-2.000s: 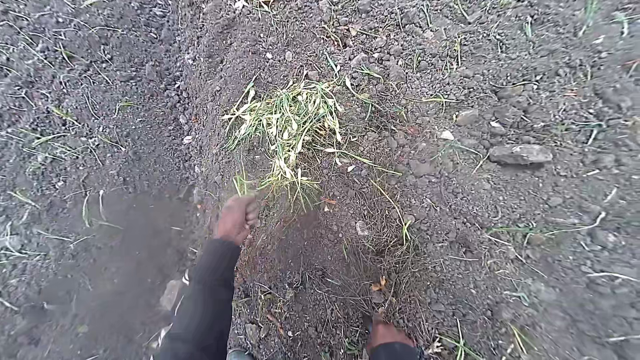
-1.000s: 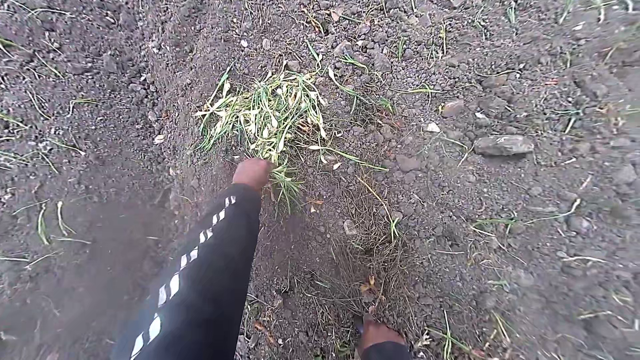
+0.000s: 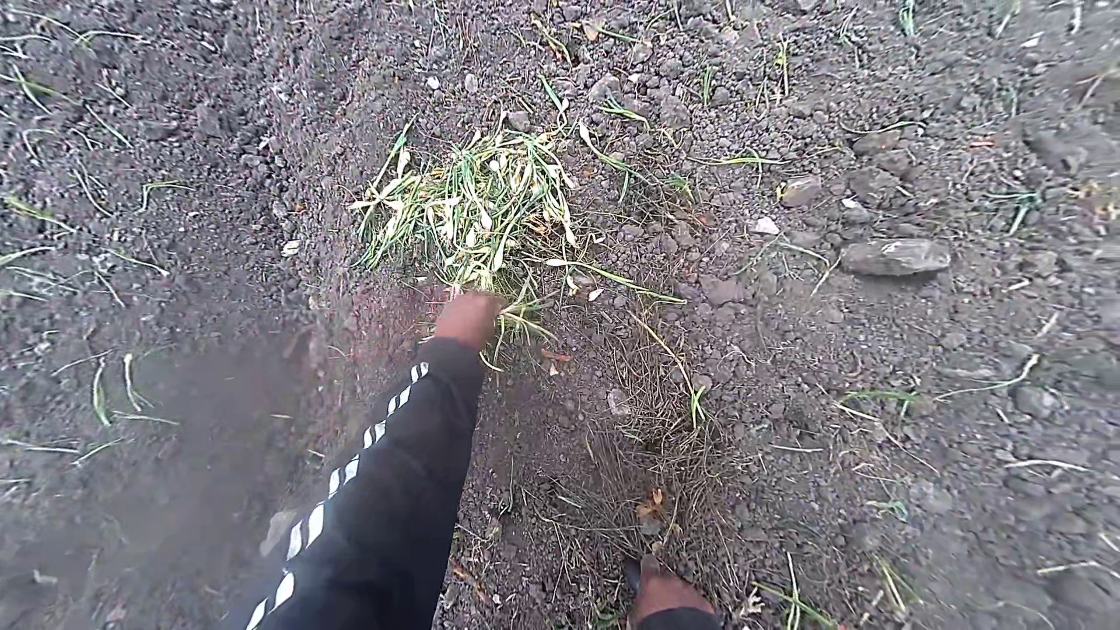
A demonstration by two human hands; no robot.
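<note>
A heap of small green-stemmed bulb plants (image 3: pixel 481 201) with pale bulbs lies on dark soil, left of the view's centre. My left hand (image 3: pixel 468 317), at the end of a black sleeve with white marks, is at the heap's lower edge; its fingers are hidden, so whether it grips any stems cannot be told. Green leaves (image 3: pixel 525 319) spread just right of that hand. Near the bottom edge my right hand (image 3: pixel 661 588) is low over the soil beside dry roots, with a small dark object (image 3: pixel 632 573) at its fingers, too little seen to name.
A flat grey stone (image 3: pixel 897 257) lies at the right. Matted dry roots (image 3: pixel 665 437) spread between the heap and my right hand. Loose green seedlings (image 3: pixel 101 394) are scattered over the soil at the left, and more lie at the right.
My left hand has moved in against the lower edge of the heap; two seconds ago it was a little lower left of it. My right hand stays near the bottom edge.
</note>
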